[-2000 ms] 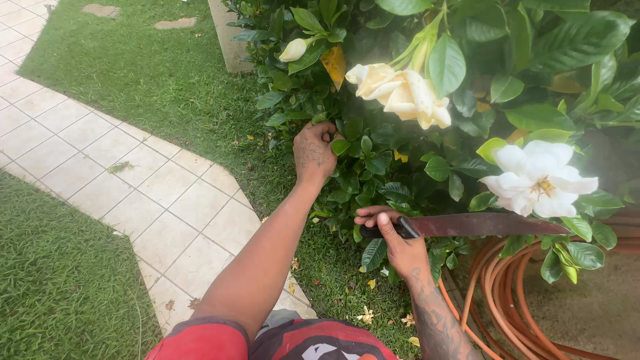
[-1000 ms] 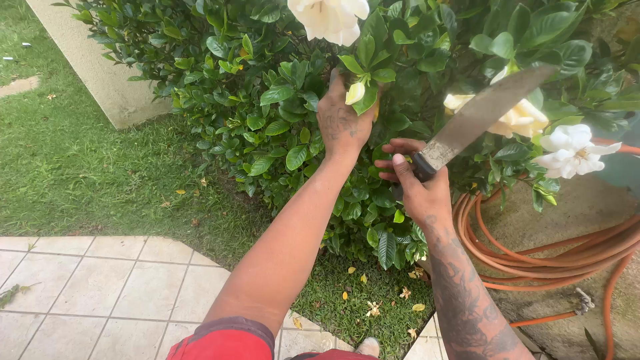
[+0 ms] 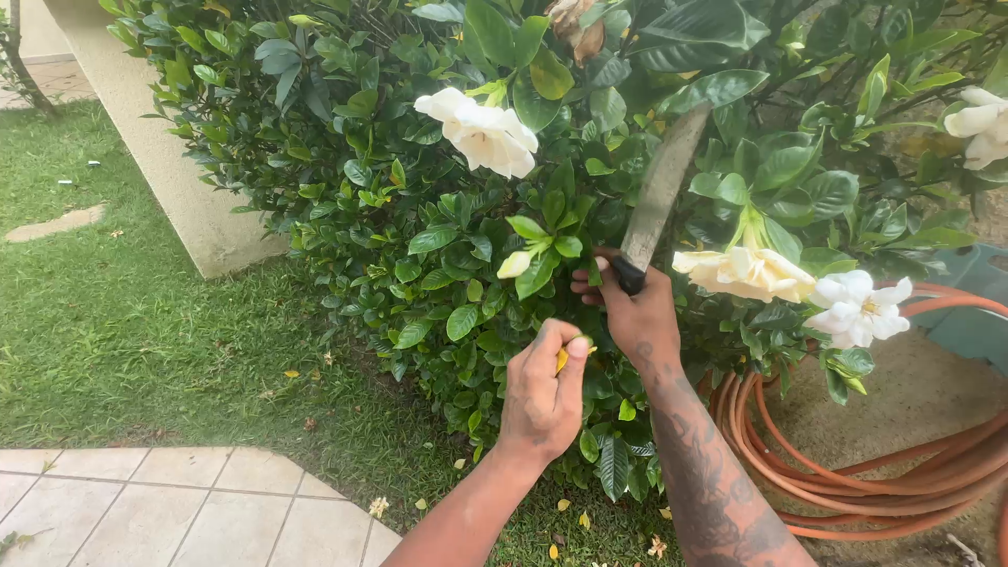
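My left hand point(image 3: 545, 390) is closed, with a yellow leaf point(image 3: 562, 360) pinched between thumb and fingers, in front of the lower gardenia bush point(image 3: 441, 268). Just to its upper right, my right hand point(image 3: 638, 303) grips the black handle of a large knife point(image 3: 665, 189), its worn blade pointing up into the foliage. Some fingers of that hand are extended toward the leaves. A pale flower bud point(image 3: 515, 264) stands above my left hand. White gardenia blooms point(image 3: 484, 130) hang higher up, and a cream one point(image 3: 744, 273) is right of the knife handle.
A coiled orange hose point(image 3: 787, 488) lies on concrete at the lower right. The base of a light wall point(image 3: 169, 150) borders the bush at the upper left. Grass point(image 3: 197, 339) and pale paving tiles point(image 3: 189, 504) spread along the left, with fallen petals and yellow leaves on the grass.
My left hand has come down out of the foliage and now holds a yellow leaf. The knife, pointing right two seconds ago, now points upward. The view has shifted.
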